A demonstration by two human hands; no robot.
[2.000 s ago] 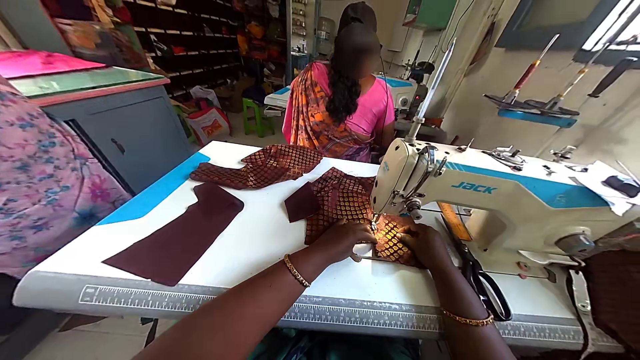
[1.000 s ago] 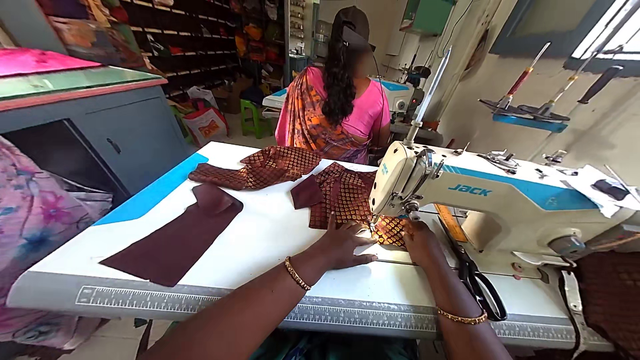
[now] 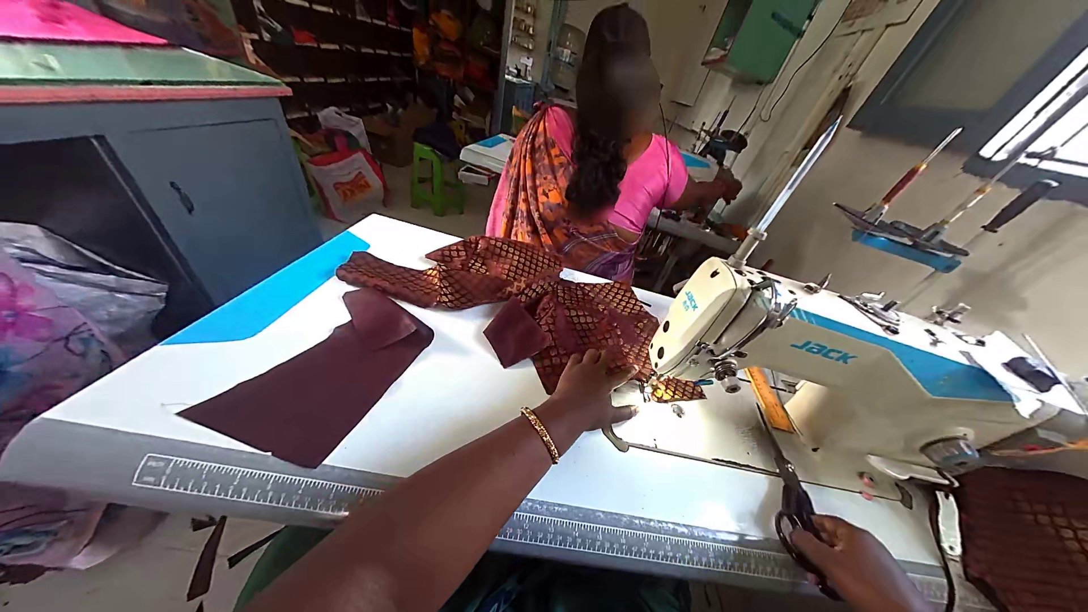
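Observation:
My left hand (image 3: 586,393), with a gold bangle on its wrist, rests with spread fingers on the patterned maroon-and-gold fabric (image 3: 586,314), just left of the needle of the Jack sewing machine (image 3: 858,348). A small end of this fabric shows under and right of the presser foot. At the table's front edge, my right hand (image 3: 837,552) has its fingers on the handles of the black-handled scissors (image 3: 790,489), whose blades point away toward the machine. A plain maroon fabric piece (image 3: 323,382), folded over at its top, lies on the left of the white table (image 3: 476,416).
An orange ruler (image 3: 769,399) lies beneath the machine arm. A thread stand (image 3: 909,238) stands behind it. More patterned fabric (image 3: 1020,527) hangs at the far right. A person in a pink blouse (image 3: 629,178) sits beyond the table. At left is a grey cabinet (image 3: 221,187).
My right hand has left the fabric beside the needle and moved toward the front right, onto the scissors' handles. The fabric has shifted left and away, leaving only a small end right of the needle.

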